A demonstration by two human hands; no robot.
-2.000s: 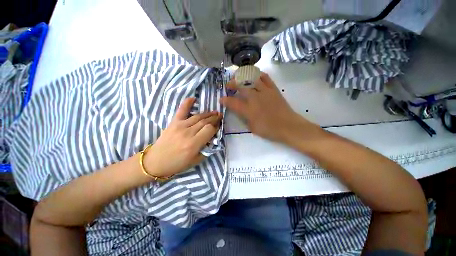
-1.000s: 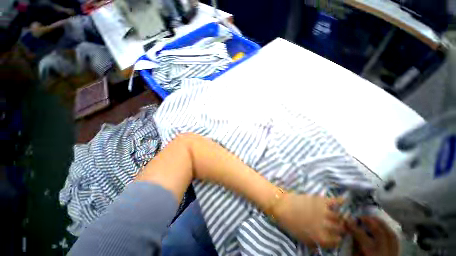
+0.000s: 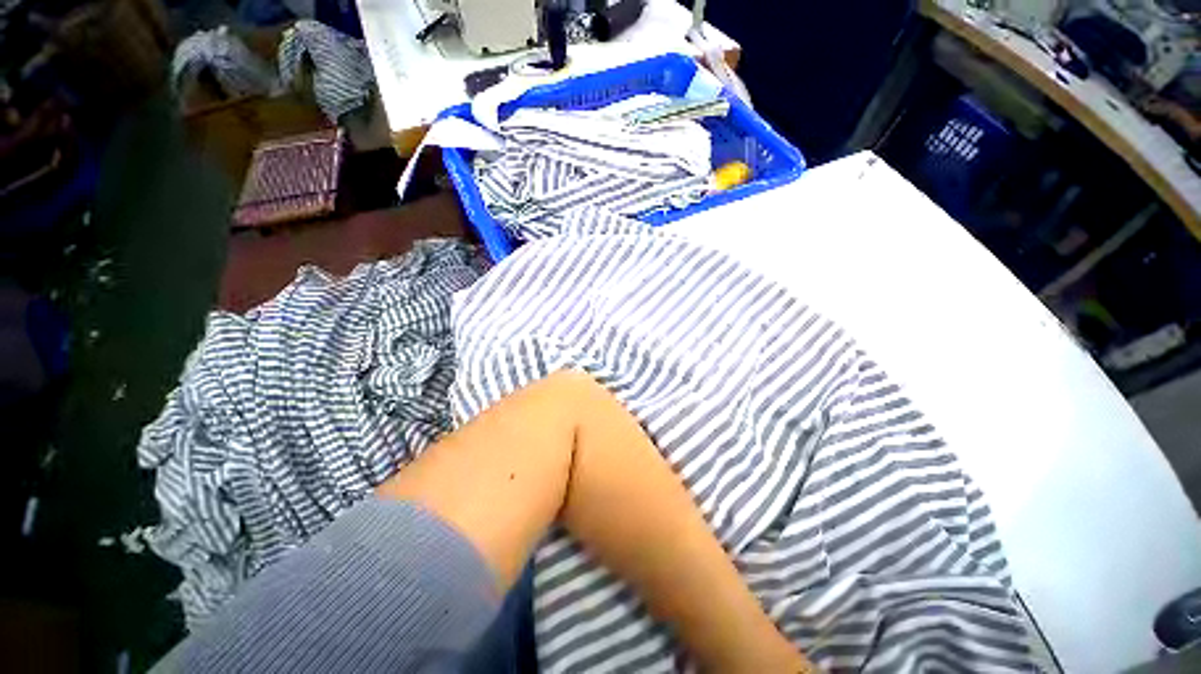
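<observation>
The grey-and-white striped garment body (image 3: 790, 435) lies spread over the white table's left part and hangs over its front edge. My left arm reaches across it toward the bottom right. My left hand is cut off by the bottom edge; only the forearm and a bit of the bracelet at the wrist show. My right hand is out of the picture. The needle and presser foot are not in view.
A blue plastic basket (image 3: 784, 155) holding striped pieces and a yellow item stands beyond the garment. A garment pile (image 3: 310, 408) lies at left. Another sewing machine (image 3: 498, 24) stands behind the basket. The white table (image 3: 1054, 448) curves along the right.
The view has swung left, away from my machine, to the basket and garment pile. Both hands, earlier on the cloth by the needle, have left the picture.
</observation>
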